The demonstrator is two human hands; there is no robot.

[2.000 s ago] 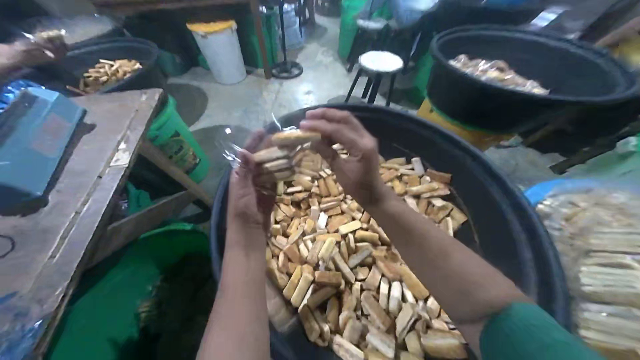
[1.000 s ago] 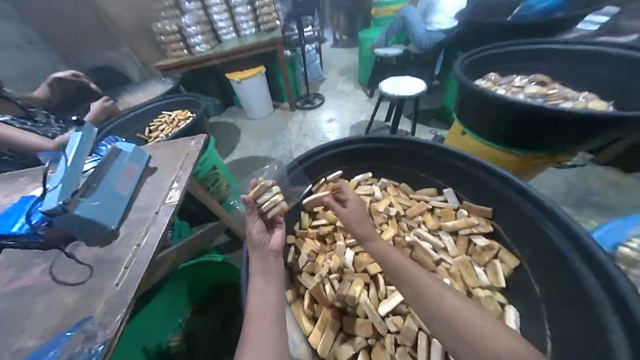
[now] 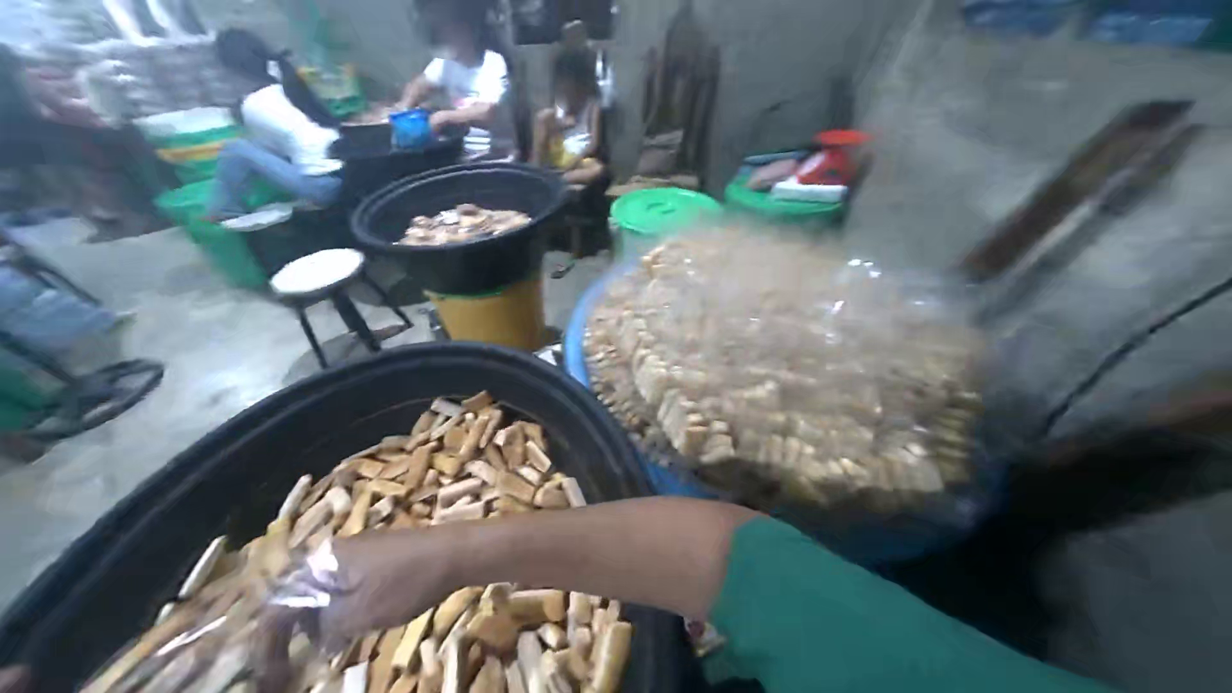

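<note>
My right hand [image 3: 337, 592], its arm in a green sleeve, reaches across a large black tub [image 3: 462, 358] and grips the crumpled, shiny end of a clear plastic bag [image 3: 313, 577]. The bag lies low over the left part of the tub, blurred, with bread-like pieces in it. Loose, stick-shaped toasted bread pieces [image 3: 496, 630] fill the tub beneath and around the hand. Motion blur and the bag hide most fingers. A small skin-toned patch at the bottom left edge could be part of my left hand; its fingers cannot be made out.
Right of the tub stands a blue basin [image 3: 576, 337] heaped with filled clear bags [image 3: 770, 385]. Beyond are a white-topped stool [image 3: 318, 271], a smaller black tub [image 3: 457, 252] on a yellow container [image 3: 496, 313], and green lidded bins [image 3: 664, 207]. Several people sit at the back.
The view has swung far to the right. Earlier my left hand held an open bag of pieces upright while my right hand brought pieces to it; now the bag lies low over the tub.
</note>
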